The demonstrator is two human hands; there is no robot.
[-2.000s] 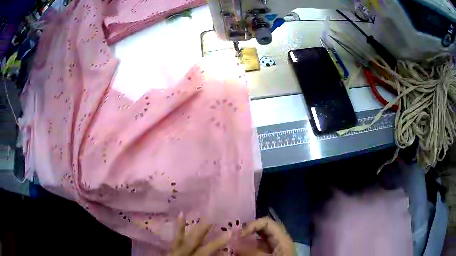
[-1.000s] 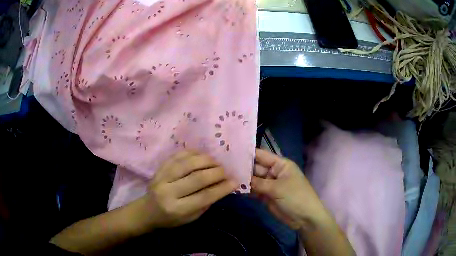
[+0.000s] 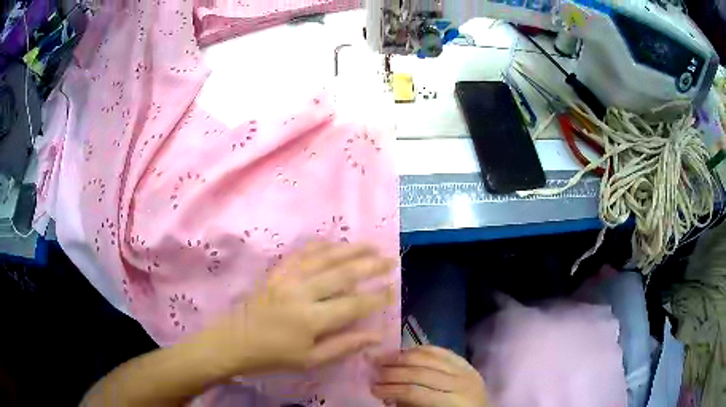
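Note:
A pink eyelet fabric panel (image 3: 231, 199) lies over the table and hangs past its front edge, its right edge running up to the sewing machine's presser foot and needle (image 3: 388, 67). My left hand (image 3: 318, 298) is blurred and lies flat on the panel near its right edge, fingers extended. My right hand (image 3: 430, 377) is at the panel's lower right edge, cut off by the bottom of the picture, with its fingertips pinching the edge. A yellow block (image 3: 403, 87) sits right of the foot.
Right of the needle lie a black phone (image 3: 500, 137), a screwdriver (image 3: 585, 91), a red-handled tool (image 3: 579, 143) and a tangled cream cord hank (image 3: 657, 179). A scale strip (image 3: 501, 193) runs along the front edge. Pale pink pieces (image 3: 549, 350) lie below it. A folded pink bundle (image 3: 271, 20) is behind.
The view tipped down, then back up to the machine head. My left hand has moved from the panel's lower corner up onto its surface and flattened. My right hand remains at the edge.

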